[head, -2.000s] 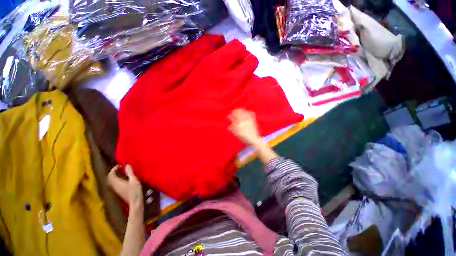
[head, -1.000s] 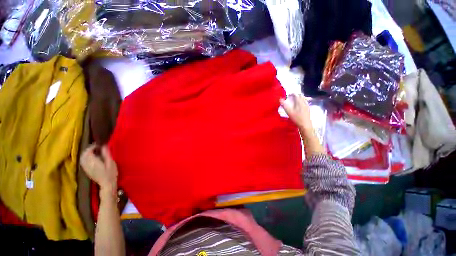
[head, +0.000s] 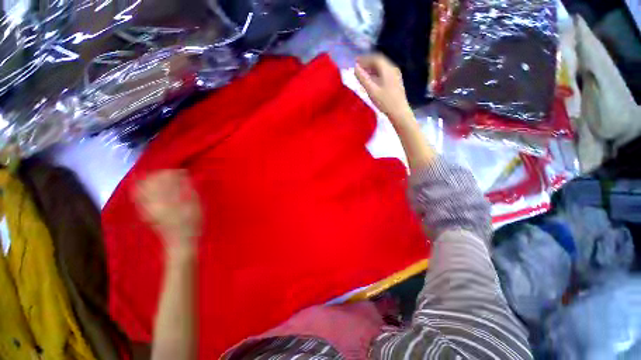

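Note:
A red garment (head: 281, 204) lies spread on the white-topped table (head: 390, 137), with creases across its upper part. My left hand (head: 169, 204) is blurred and lies over the left part of the red cloth; whether it grips any cloth cannot be told. My right hand (head: 380, 83) is at the far right edge of the garment, beside its upper corner, with the fingers bent. Whether the fingertips pinch anything is unclear.
A mustard garment (head: 28, 274) and a dark brown garment (head: 70, 239) lie at the left. Glossy bagged garments (head: 133, 63) are at the far left. A dark bagged garment (head: 502, 63) tops red-edged bags (head: 523, 204) at the right, beside beige cloth (head: 604, 98). Crumpled plastic (head: 534, 271) is at lower right.
My left hand has moved from the garment's left edge onto its left part. My right hand has moved from the right side to the far upper corner. The view has shifted closer.

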